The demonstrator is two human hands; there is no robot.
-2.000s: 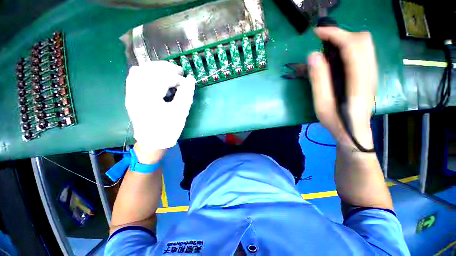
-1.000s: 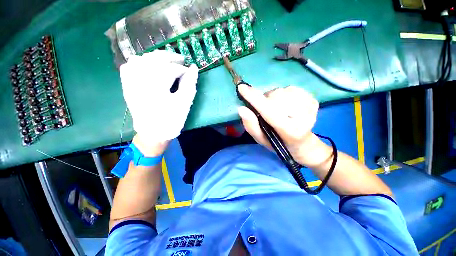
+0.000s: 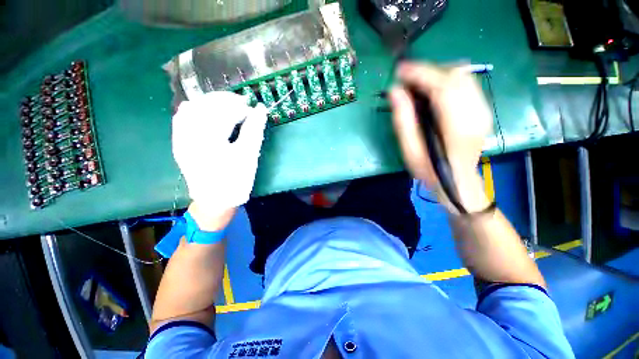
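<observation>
A green PCB panel (image 3: 305, 90) lies against the grey metal support block (image 3: 256, 56), with several small boards in a row. My gloved left hand (image 3: 218, 144) is at the panel's left end and pinches thin solder wire (image 3: 282, 100), whose end lies over the boards. My bare right hand (image 3: 448, 123), blurred, holds the black soldering iron (image 3: 436, 144) right of the panel. The iron's front end points up toward the black dross tray (image 3: 401, 17); its tip is blurred. The cutters (image 3: 480, 68) are mostly hidden behind my right hand.
Waiting PCB panels (image 3: 62, 137) with dark and reddish components lie at the far left. A holder with a yellowish pad (image 3: 550, 22) stands at the upper right, with black cords (image 3: 600, 105) below. A translucent hood rim (image 3: 210, 10) crosses the top. The green mat's front edge runs before my body.
My right hand has lifted the iron off the boards and moved it up and right toward the dross tray, now covering much of the cutters. My left hand stays at the panel. The view has shifted slightly.
</observation>
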